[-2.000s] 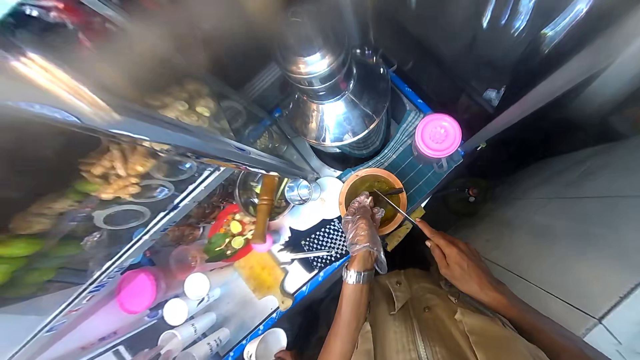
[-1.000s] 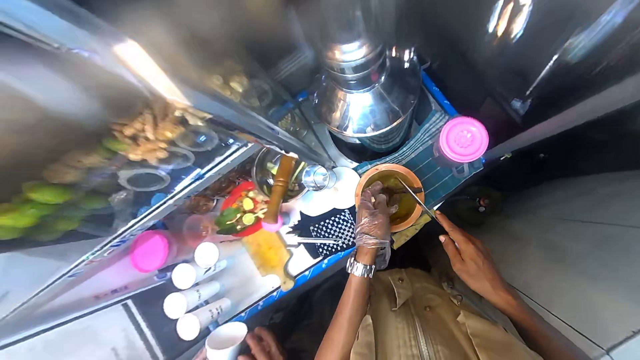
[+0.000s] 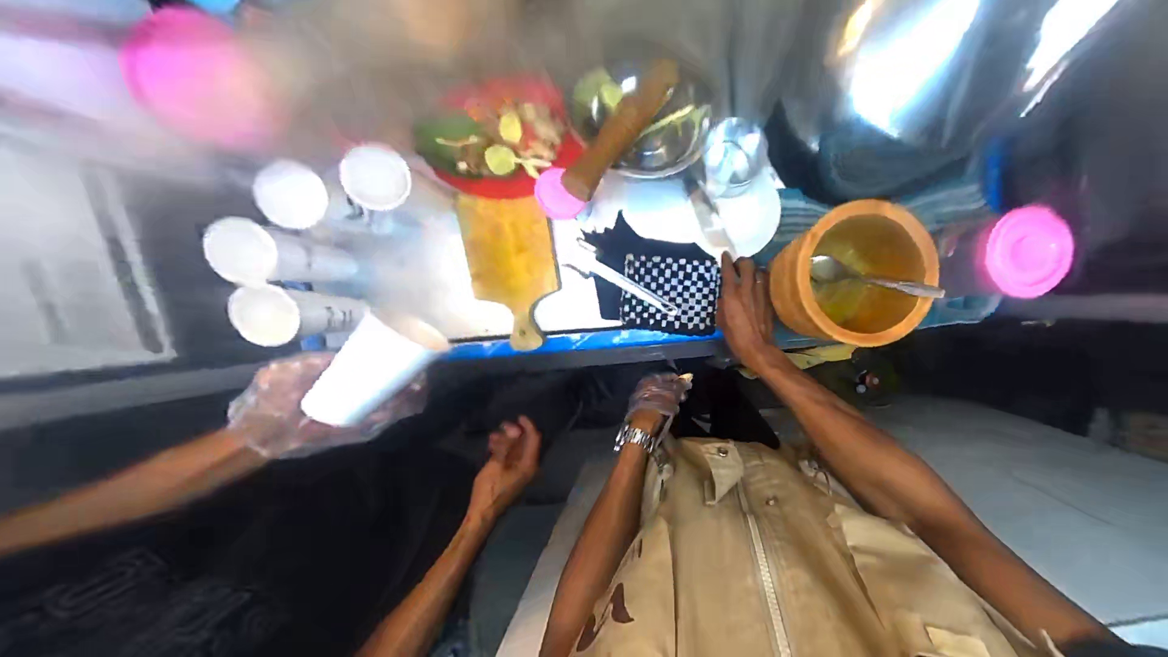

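My left hand (image 3: 659,394), in a clear plastic glove with a metal watch at the wrist, is below the counter edge. Its fingers are curled, with a small pale spot at the tips; whether it holds anything is unclear. My right hand (image 3: 744,301), bare, reaches over the counter between a black-and-white checkered cloth (image 3: 689,292) and an orange-brown mortar-like bowl (image 3: 792,287). Its fingertips meet the lower end of a blurred flat metal utensil (image 3: 707,217); a grip cannot be made out. A metal spoon (image 3: 899,286) rests in the bowl, over yellow-green contents. White tongs (image 3: 630,281) lie on the cloth.
At left a co-worker's gloved hand (image 3: 274,401) holds a white cup (image 3: 365,374) near several upright cups. A wooden board (image 3: 509,246), a red plate (image 3: 493,187) of cut limes, a wooden pestle (image 3: 630,123) over a metal bowl, a glass (image 3: 735,155) and a pink-lidded jar (image 3: 1029,251) stand around.
My left hand has come out of the bowl to below the counter edge. My right hand has let go of the spoon and moved left of the bowl. The view has shifted strongly.
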